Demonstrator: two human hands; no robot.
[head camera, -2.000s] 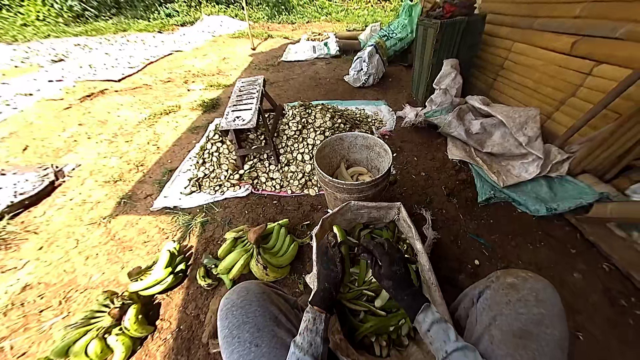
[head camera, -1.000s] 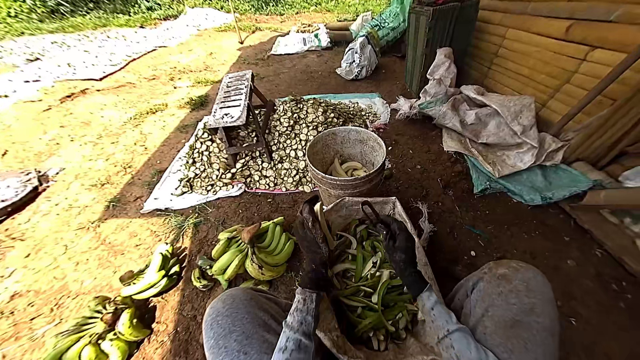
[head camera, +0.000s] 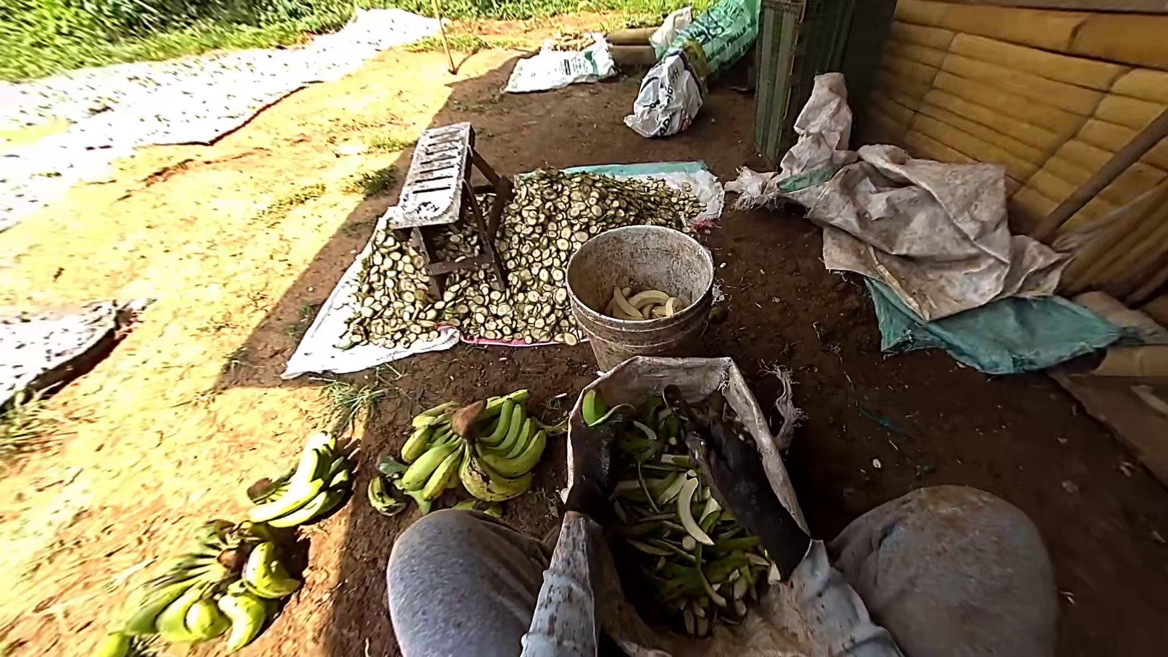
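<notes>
Over the left side of an opened woven sack is my left hand, dark and soiled or gloved, closed around a green banana. My right hand, equally dark, is over the sack's right side; its fingers point up and inward, and whether it holds a tool is not clear. Below both hands, green peels fill the sack, with a pale curved piece on top. Just beyond the sack stands a dirty bucket with peeled bananas inside.
Green banana bunches lie on the soil to the left, more farther left. A slotted wooden stand rises among sliced pieces on a sheet. Crumpled sacks lie right, by a bamboo wall.
My left hand, over the upper left of the sack a second ago, is now lower along its left side. A pale curved piece now shows on top of the peels.
</notes>
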